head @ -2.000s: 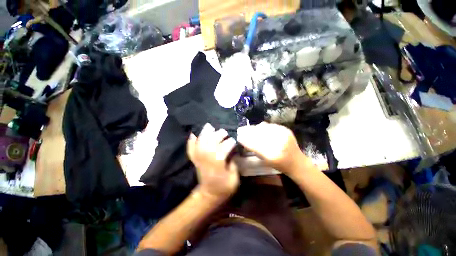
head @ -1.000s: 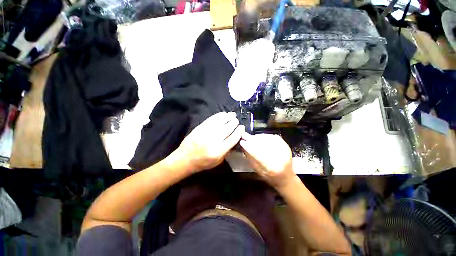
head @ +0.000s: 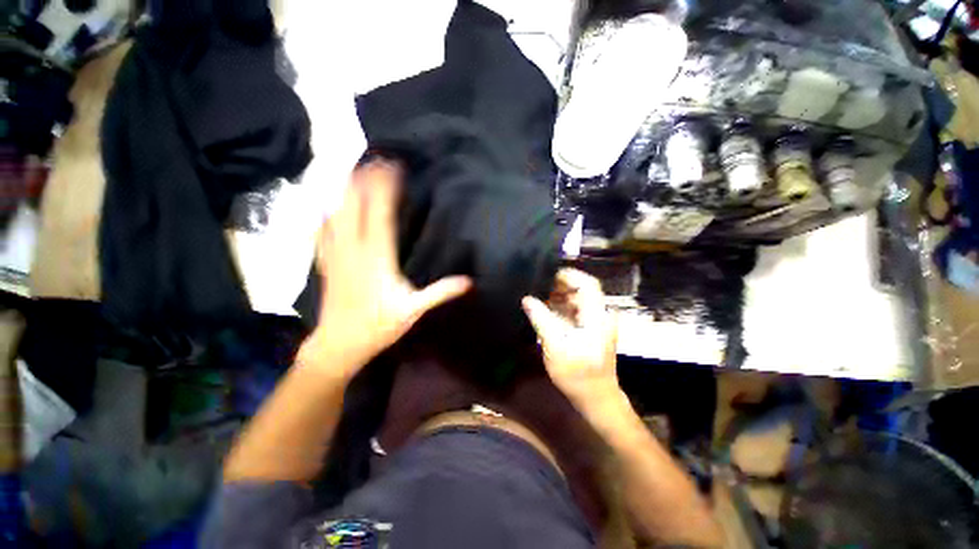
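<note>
A black fabric piece [head: 488, 204] lies on the white table left of the overlock machine [head: 751, 118] and hangs over the front edge. My left hand [head: 370, 268] is blurred, its fingers spread and thumb apart, at the left side of the fabric. My right hand [head: 574, 327] is at the fabric's right edge, just below the needle area, with fingers curled; whether it pinches the edge is unclear. The white oval pad [head: 617, 91] is at the machine's upper left. The tension knobs [head: 741, 159] line its front. The presser foot is not clear.
A pile of black pieces [head: 177, 172] lies on the table's left, apart from the fabric. Black lint [head: 692, 295] lies below the machine at the table edge. A blurred fan [head: 880, 493] is at lower right, with part of a person [head: 762, 445] beside it.
My hands have parted: the left has moved left and its fingers have opened; the right has moved slightly right and down. The fabric has shifted and bunched toward me. The view has also shifted.
</note>
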